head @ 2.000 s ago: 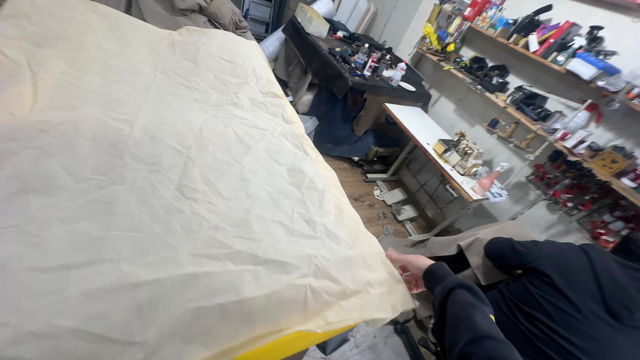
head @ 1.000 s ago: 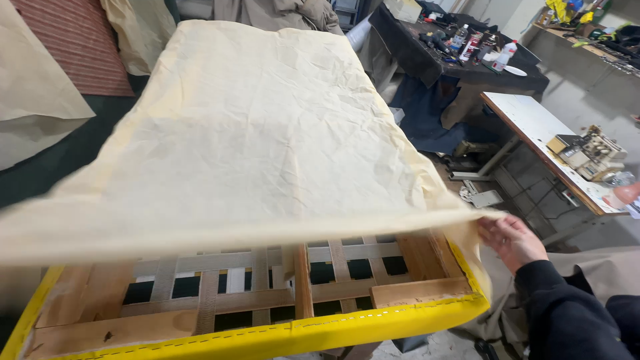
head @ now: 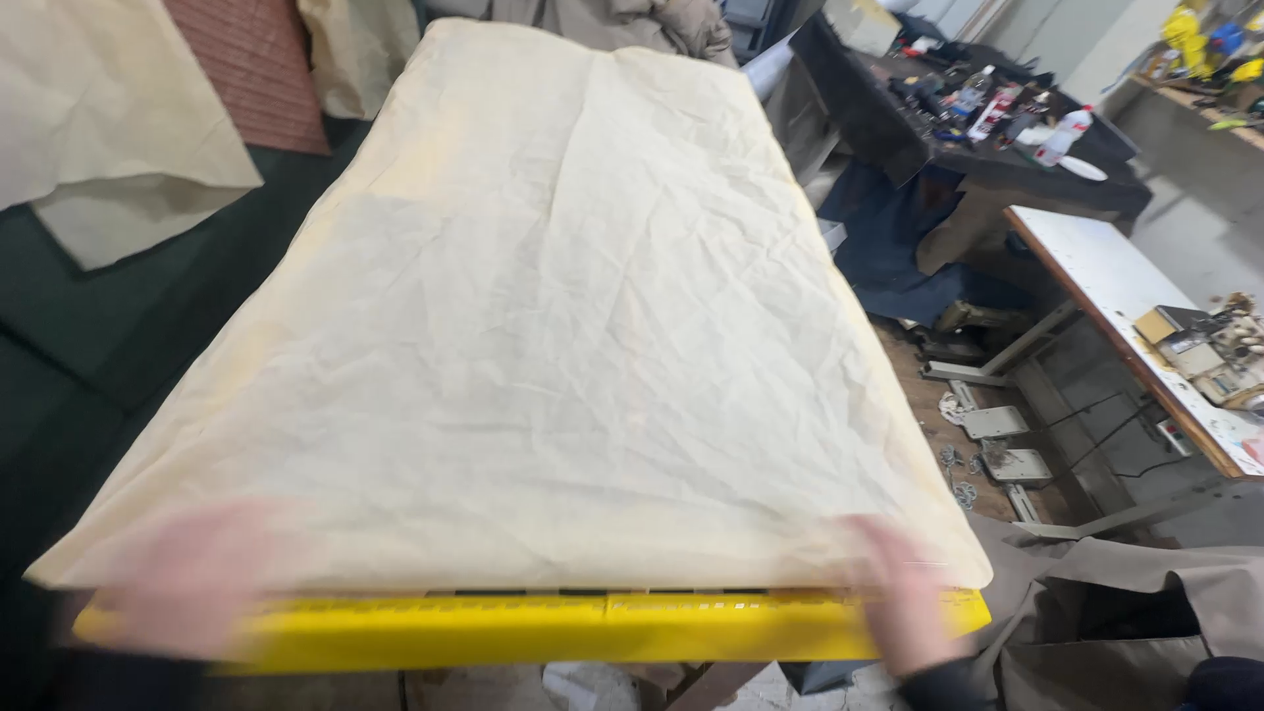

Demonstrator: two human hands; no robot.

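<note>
A creased cream fabric sheet (head: 592,296) lies over a long frame whose near edge is wrapped in yellow upholstery material (head: 533,632). A row of staples runs along the top of that yellow edge. My left hand (head: 197,578), strongly blurred, is on the sheet's near left corner. At the near right corner my right hand (head: 904,592), also blurred, touches the sheet's edge. Whether the fingers of either hand grip the cloth cannot be made out. Only narrow dark gaps of the frame's inside show between sheet and yellow edge.
An industrial sewing machine (head: 1210,346) sits on a white-topped table (head: 1106,252) at right. Behind it, a dark-covered table (head: 1106,183) holds bottles and tools. Grey-brown fabric (head: 1106,632) lies low at right. Dark green upholstery (head: 118,326) and hanging cloths stand at left.
The sheet's near edge, raised one second ago above the wooden frame and woven webbing, now lies down almost to the yellow edge and hides them. My left hand has come into view.
</note>
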